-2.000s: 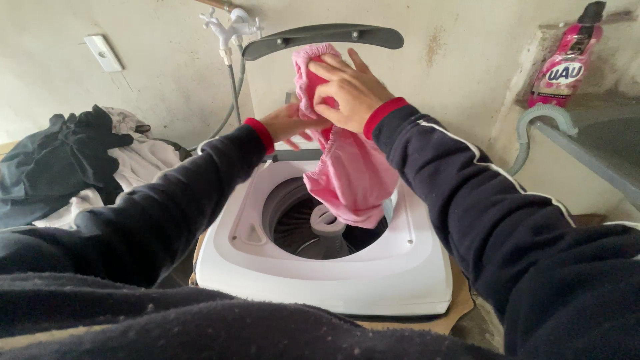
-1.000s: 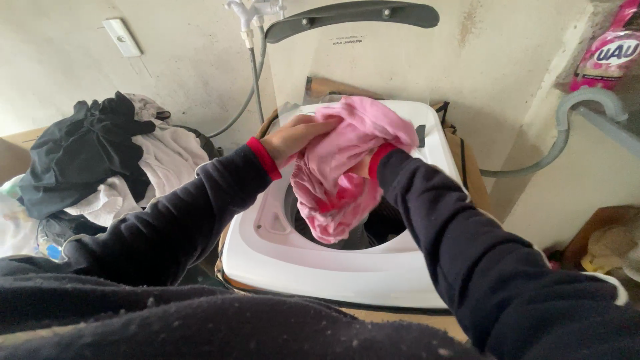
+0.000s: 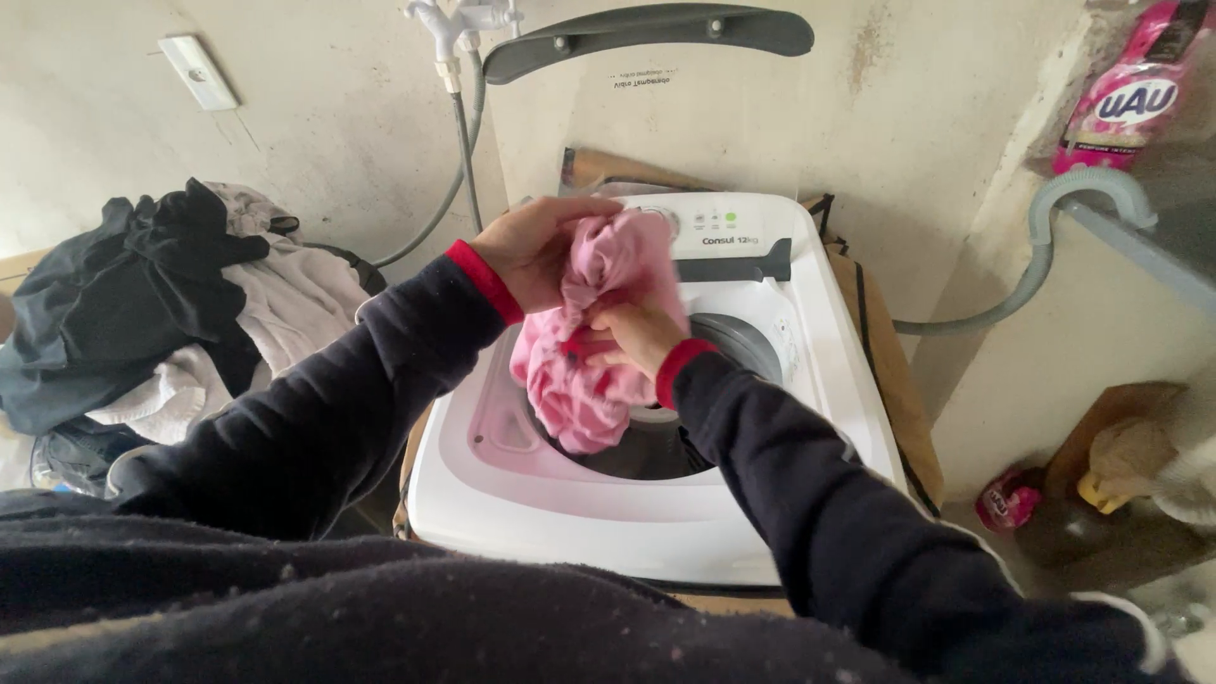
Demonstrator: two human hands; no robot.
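A crumpled pink garment point(image 3: 584, 404) hangs between both hands over the open drum of a white top-loading washing machine point(image 3: 570, 532). My left hand point(image 3: 541, 247) holds its upper left part, fingers behind the cloth. Lower down, my right hand point(image 3: 632, 337) grips its middle, where a patch of red shows. The cloth covers part of the drum opening point(image 3: 731, 351); the grey agitator is partly visible beneath it. Behind, the transparent lid with its dark grey handle point(image 3: 655, 33) stands raised.
On the left lies a pile of dark and pale clothes point(image 3: 142, 294). A tap point(image 3: 456, 28) with grey hoses is on the wall. To the right are a curved grey drain hose point(image 3: 1026, 275), a pink bottle point(image 3: 1126, 100) and, lower down, a pink container point(image 3: 1007, 499).
The pink garment, held high with its lower part dangling two seconds ago, is now bunched lower over the drum. My right hand has come into view out of the folds since one second ago.
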